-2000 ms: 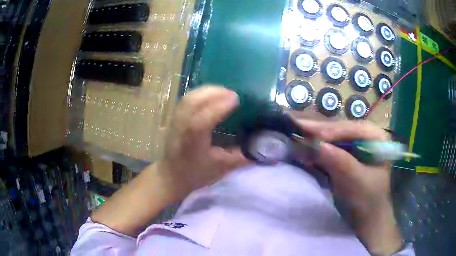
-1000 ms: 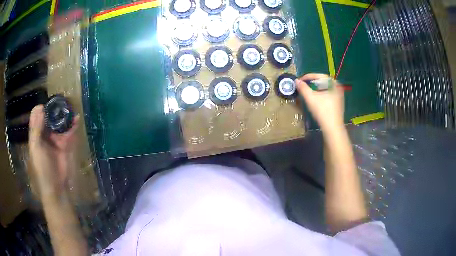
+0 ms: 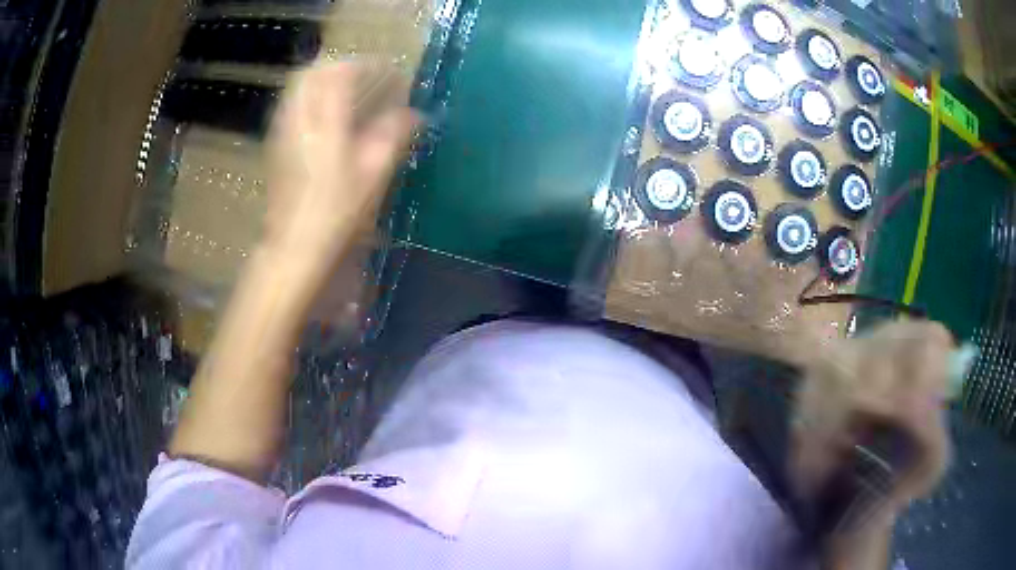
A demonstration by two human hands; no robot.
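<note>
My left hand [image 3: 334, 150] is blurred over the left blister tray [image 3: 206, 212], near its black speaker rows [image 3: 240, 39]; whether it holds a speaker cannot be told. My right hand [image 3: 880, 401] is blurred, in front of the right blister tray's lower right corner. It is closed around the test probe [image 3: 960, 362], whose pale end shows beyond the fingers. Something dark shows under the palm, too blurred to name. The right blister tray [image 3: 713, 292] holds speakers lying flat in rows, pale magnets up [image 3: 731, 210].
The green mat [image 3: 535, 145] lies between the trays, with yellow tape [image 3: 924, 239] at the right. A red lead [image 3: 947, 167] crosses the mat, and a dark lead [image 3: 858, 298] crosses the tray's near end. Dark layered piles stand at the far left.
The view has turned left. My left hand has moved forward over the left tray; the speaker seen in it is no longer visible. My right hand has left the tray's corner speaker and come nearer me.
</note>
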